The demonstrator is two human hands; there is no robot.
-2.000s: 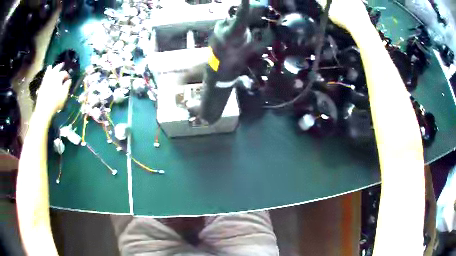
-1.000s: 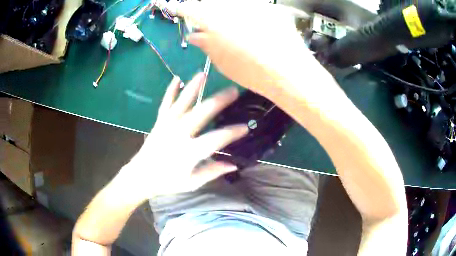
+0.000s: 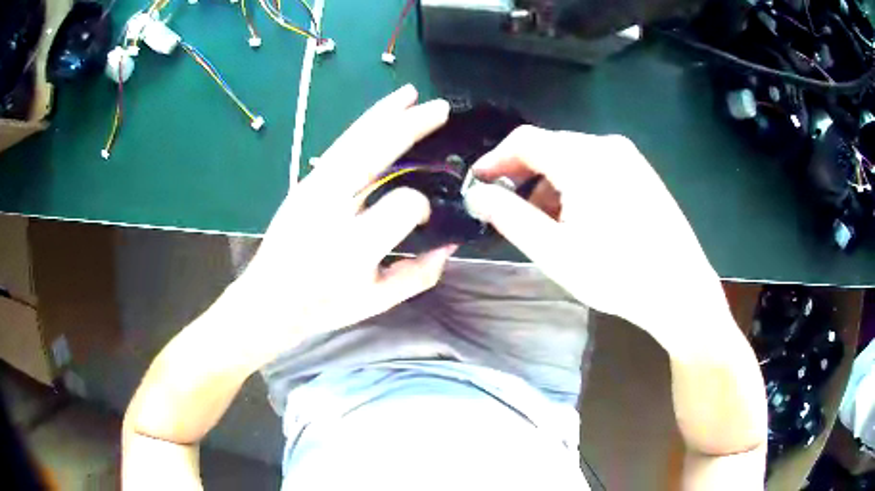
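Observation:
A glossy black housing [image 3: 446,216] lies at the bench's front edge, its hollow side facing up. My left hand [image 3: 355,211] grips it from the left, with fingers at its rim and over its inside. My right hand [image 3: 576,211] pinches a small white and silver motor [image 3: 473,184] between thumb and forefinger, at the inside of the housing. Yellow and dark wires [image 3: 398,175] run from the motor toward my left fingers. Whether the motor is seated cannot be told, as my fingers cover part of it.
The pale grey screw feeder [image 3: 465,27] stands beyond my hands. White motors [image 3: 153,34] with wires and plugs lie at the upper left, beside a carton [image 3: 29,125] and another black housing [image 3: 79,40]. Heaped black housings [image 3: 825,115] and a black cord [image 3: 758,67] are at the right.
My right hand has come back from the motor pile with a motor and is at the housing. My left hand has closed onto the housing. The view has shifted.

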